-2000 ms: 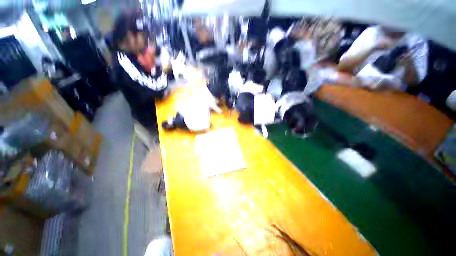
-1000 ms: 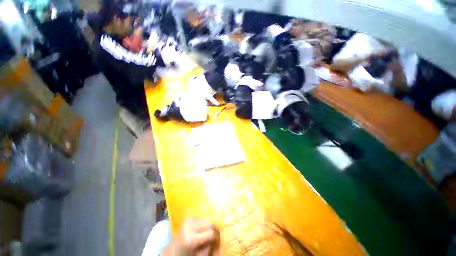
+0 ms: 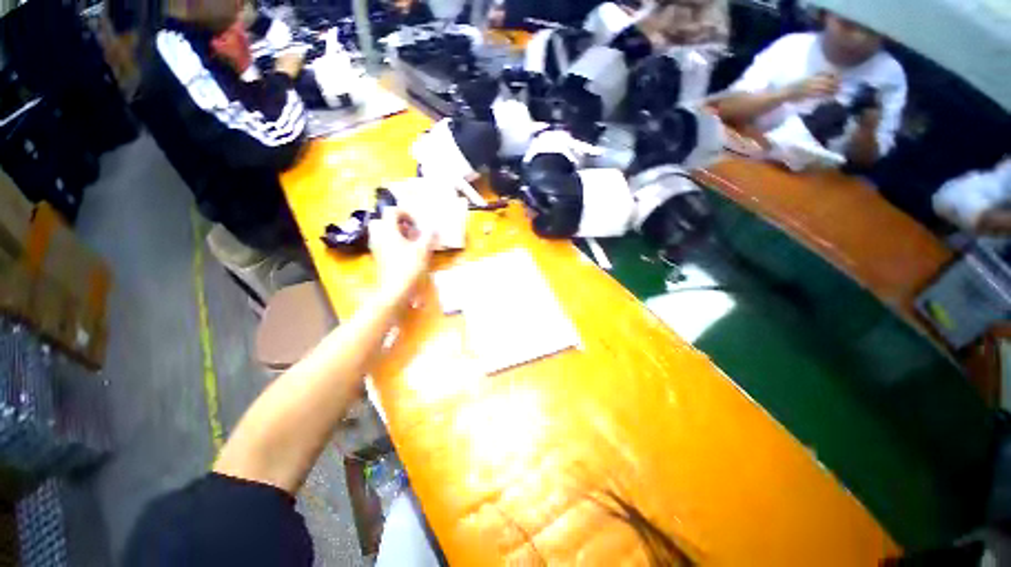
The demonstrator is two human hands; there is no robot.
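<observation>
My left hand [image 3: 401, 246] reaches out from the lower left, arm stretched over the orange bench. Its fingers are at the near left side of a black-and-white camera unit [image 3: 447, 216] lying on the bench. The fingers are small and blurred, so whether they grip the unit cannot be told. The unit's black part [image 3: 347, 233] shows left of the hand; the hand hides its middle. A pale flat sheet [image 3: 512, 316] lies on the bench nearer to me. My right hand is not in view.
Camera units [image 3: 554, 197] are piled at the bench's far right edge and over the green belt [image 3: 776, 382]. A person in a dark striped jacket [image 3: 216, 111] is at the far left. Another in white [image 3: 820, 83] sits across the belt. Thin dark strands hang at the bottom.
My left hand, low beside the near bench edge a second ago, has moved forward to the camera unit. My view has shifted; the unit and sheet keep their places on the bench.
</observation>
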